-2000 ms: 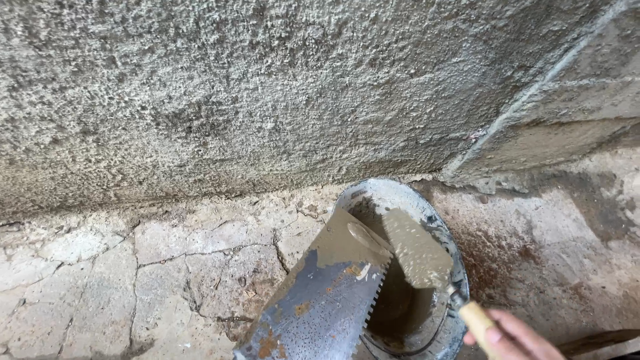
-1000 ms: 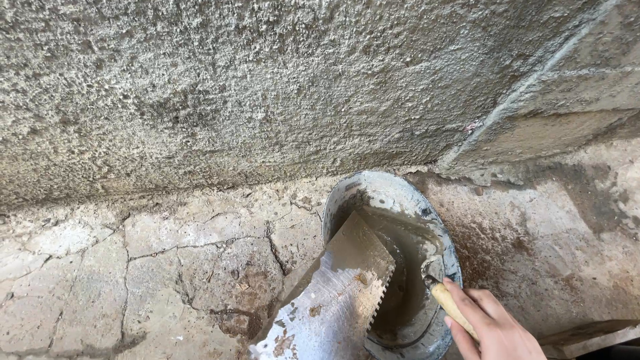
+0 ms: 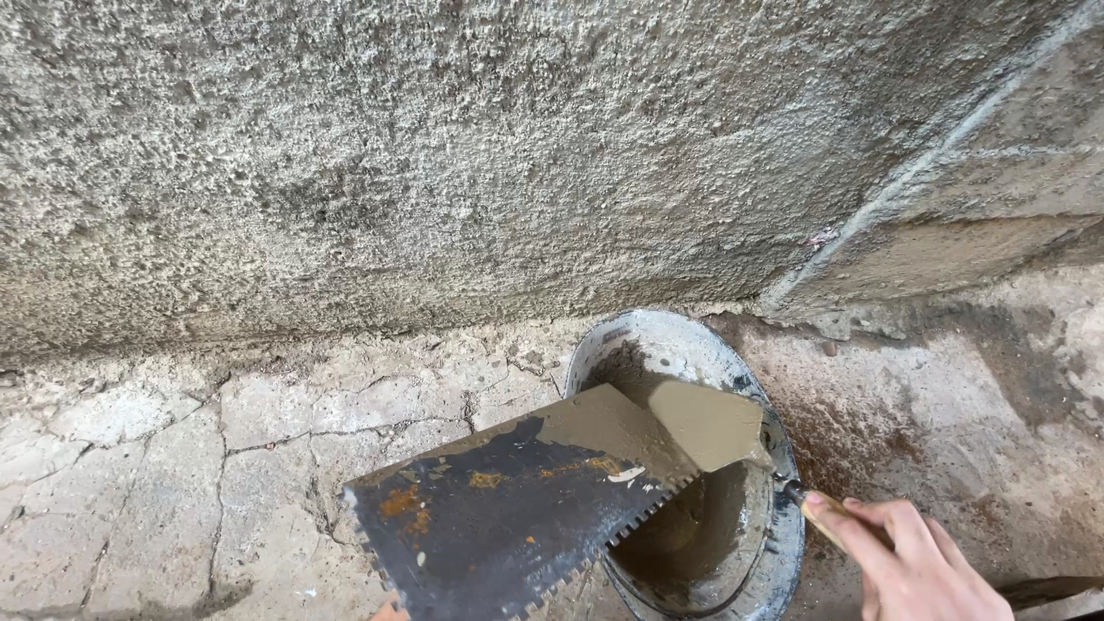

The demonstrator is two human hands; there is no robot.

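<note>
My right hand (image 3: pixel 918 556), at the lower right, grips the wooden handle of a pointing trowel (image 3: pixel 707 423). Grey-brown wet mortar coats the trowel's blade, which lies over the bucket and meets the end of a notched steel trowel (image 3: pixel 517 517). That notched trowel slants across the bucket's left side, with rust spots, toothed edges and mortar along its upper edge and right end. Under both tools stands a mortar-smeared bucket (image 3: pixel 660 332) with wet mortar (image 3: pixel 681 535) inside. Of my left hand, only what may be a fingertip shows under the notched trowel at the bottom edge.
A rough cement-rendered wall (image 3: pixel 431 172) rises behind the bucket, with a pale diagonal ridge (image 3: pixel 931 164) at the right. Cracked concrete floor (image 3: pixel 172 492) spreads at the left. Reddish-brown grit (image 3: pixel 841 440) lies right of the bucket, and a board-like edge (image 3: pixel 1061 604) is at the lower right corner.
The pointing trowel's blade, down inside the bucket one second ago, is now up against the notched trowel's end. The notched trowel has turned closer to level.
</note>
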